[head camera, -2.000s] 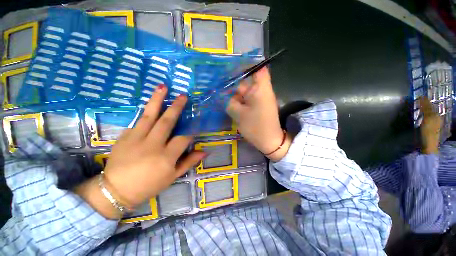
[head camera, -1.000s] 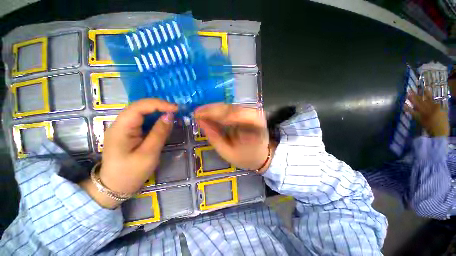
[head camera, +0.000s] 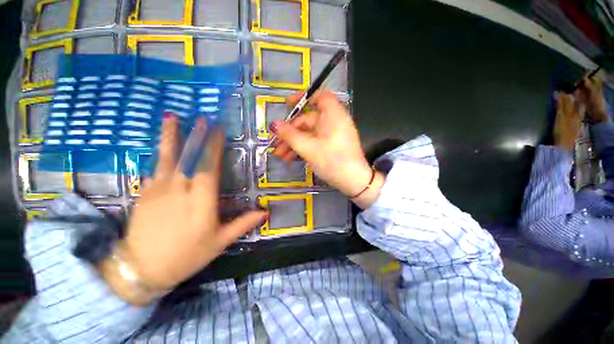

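The blue carrier film (head camera: 151, 74) lies across the left and middle of the blister tray (head camera: 246, 127). Rows of white die-cut adhesive pieces (head camera: 140, 107) show on it. My left hand (head camera: 176, 218) rests with spread fingers on the film's lower right part, the fingertips on the film. My right hand (head camera: 331, 142) holds the tweezers (head camera: 308, 92) over the tray's right column, their tips pointing down-left by a yellow-edged frame (head camera: 263, 161). Whether the tips hold a piece is too small to tell. My left hand and the film cover some pockets.
The dark bench (head camera: 431, 87) lies right of the tray. Another person's hands (head camera: 569, 119) and striped sleeves (head camera: 562, 195) are at the far right. A pale rail (head camera: 512, 27) curves across the upper right.
The film, raised and folded in both hands a second ago, now lies flatter over the tray's left. My left hand has spread on it. The tray sits higher in view.
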